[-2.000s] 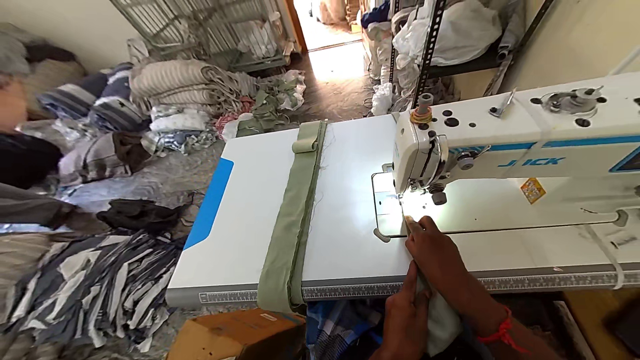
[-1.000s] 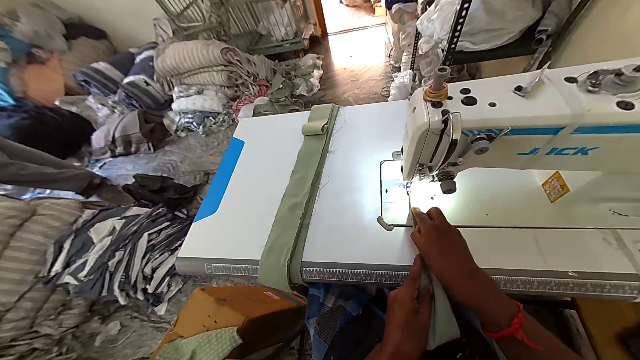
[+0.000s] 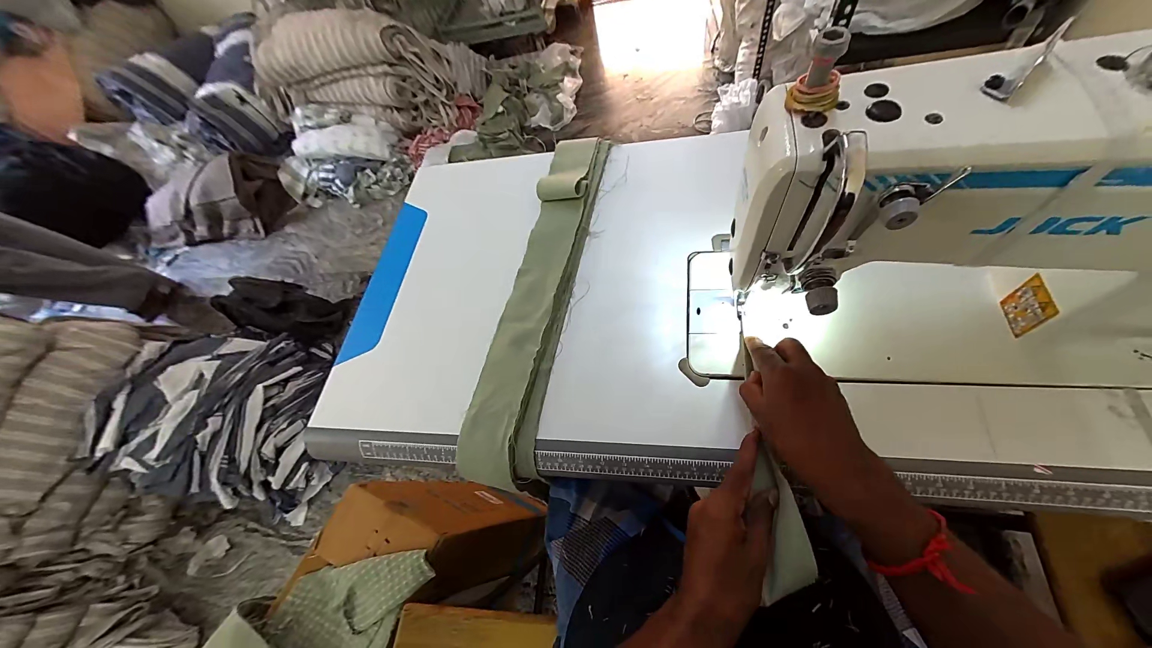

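Note:
A white Jack sewing machine (image 3: 954, 180) stands at the right, its lamp lighting the needle area. A narrow folded strip of green fabric (image 3: 788, 540) runs from under the presser foot over the table's front edge toward my lap. My right hand (image 3: 801, 396) presses and pinches the strip just in front of the needle. Below it, at the table edge, my left hand (image 3: 733, 531) grips the same strip between thumb and fingers. Another long green fabric band (image 3: 517, 333) lies across the table to the left and hangs over the front edge, its far end rolled.
The white sewing table (image 3: 432, 270) has a ruler strip (image 3: 630, 465) along its front edge. A cardboard box (image 3: 432, 522) with green dotted cloth (image 3: 351, 598) sits below. Striped cloth scraps (image 3: 216, 405) and folded fabric piles (image 3: 360, 63) cover the floor at left.
The view has shifted closer to the table. Both hands keep hold of the strip at the needle and table edge; no other plain change.

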